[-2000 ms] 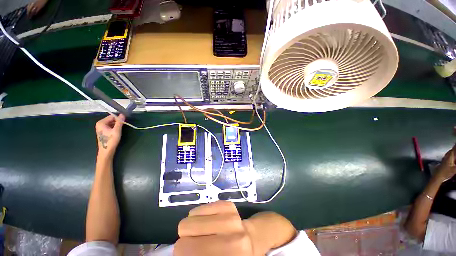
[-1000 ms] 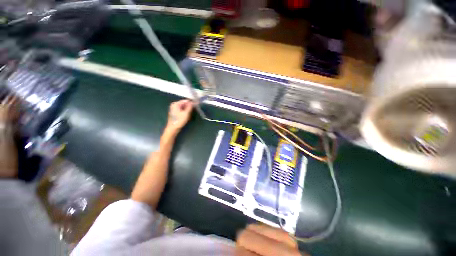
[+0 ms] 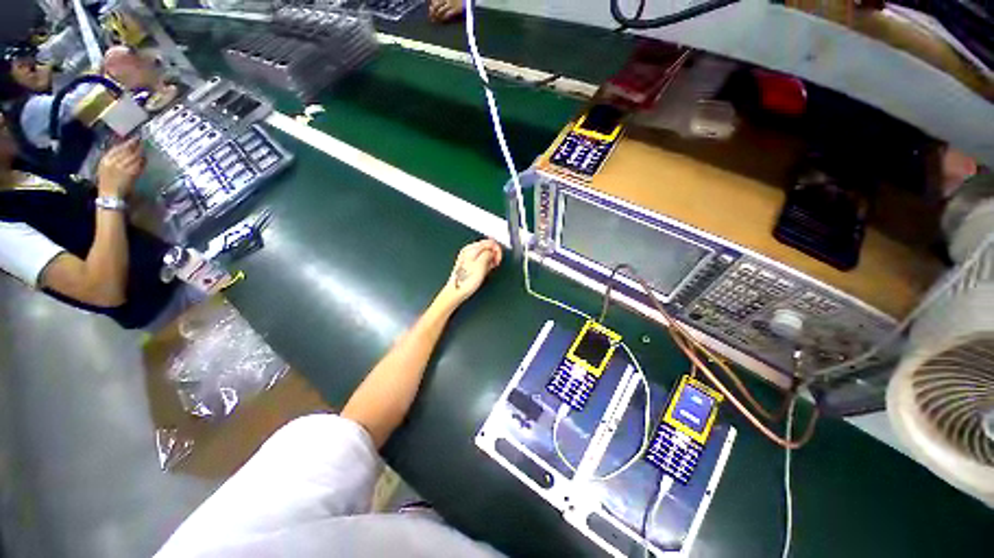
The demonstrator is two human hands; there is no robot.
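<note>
Two yellow-framed keypad phones lie face up on the blue and white test fixture (image 3: 619,441). The left phone (image 3: 585,365) has a dark screen; the right phone (image 3: 685,428) has a lit screen. White cables run to their lower ends. My left hand (image 3: 476,267) rests with curled fingers on the green belt, left of the fixture, near the tester's handle and the white cable. Whether it holds anything is unclear. My right hand is not in view.
The tester (image 3: 676,262) stands behind the fixture, with a spare keypad phone (image 3: 586,138) and a dark handset (image 3: 823,218) on top. A fan (image 3: 950,403) is at right. Phone trays (image 3: 218,164) and another worker are at left, with crumpled plastic packaging (image 3: 223,360) below.
The view has swung left, bringing in the worker and trays. My right hand has dropped out of the picture. My left hand remains near the tester's handle. The phones still lie on the fixture.
</note>
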